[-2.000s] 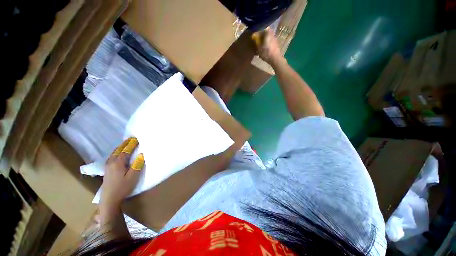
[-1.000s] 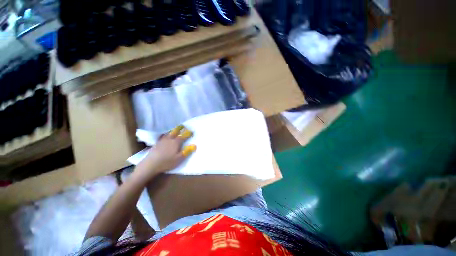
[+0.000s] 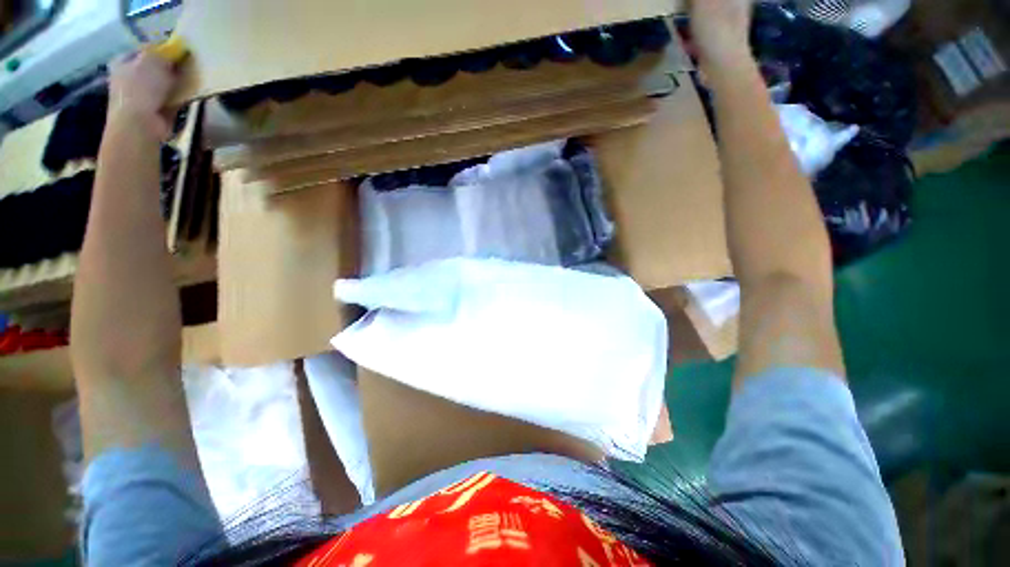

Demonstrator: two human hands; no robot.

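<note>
My left hand (image 3: 144,83), with a yellow finger cot, is at the left end of a flat cardboard sheet (image 3: 421,39). My right hand (image 3: 720,28) is at its right end, partly cut off by the top edge. The sheet lies or hovers over rows of black glossy parts (image 3: 498,61); I cannot tell if it touches them. Below, a white foam sheet (image 3: 532,332) drapes over the near edge of the open packing carton (image 3: 282,266). Whitish bagged parts (image 3: 509,210) lie in rows inside the carton.
A stack of cardboard layers (image 3: 443,133) sits over the carton's far side. Another stack with black parts (image 3: 44,227) is at left. White bags (image 3: 249,432) are at lower left. A black bin bag (image 3: 864,166) is at right, above the green floor (image 3: 930,288).
My left hand has left the foam sheet and moved up to the cardboard sheet's left end. My right hand has come into view at the other end. The sheet now covers most of the black parts.
</note>
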